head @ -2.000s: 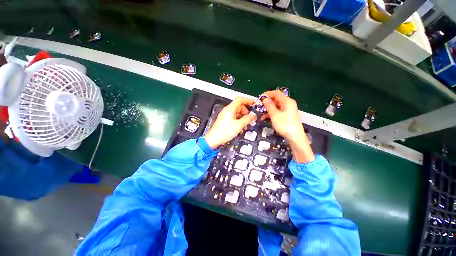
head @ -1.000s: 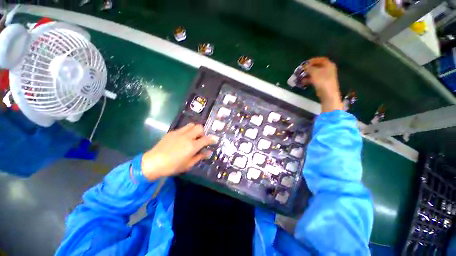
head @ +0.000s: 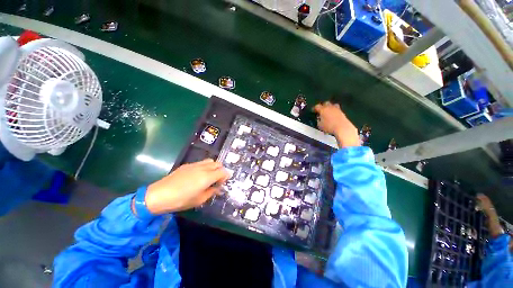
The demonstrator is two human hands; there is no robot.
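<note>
My left hand [head: 188,185] lies over the left side of the clear insert tray [head: 281,135], fingertips at a pale part; whether it grips one is hidden. My right hand [head: 337,125] is above the conveyor, just right of a paired unit [head: 298,106] with a white end, and is apart from it; nothing shows in its fingers. Pale square parts [head: 257,196] sit in rows in the clear insert on the black carrier tray [head: 188,153]. One small unit [head: 210,134] sits in the carrier's left pocket.
Single units [head: 226,83] lie on the conveyor [head: 152,39] to the left, paired units [head: 365,134] to the right. A white fan [head: 53,98] stands at left. A metal post [head: 444,140] crosses at right. Another person's hand [head: 488,211] is over a second black tray [head: 458,236].
The paired unit held in my right hand a second ago now lies on the belt, and the hand is beside it. My left hand remains at the tray's left side. Another person's hand has appeared at right.
</note>
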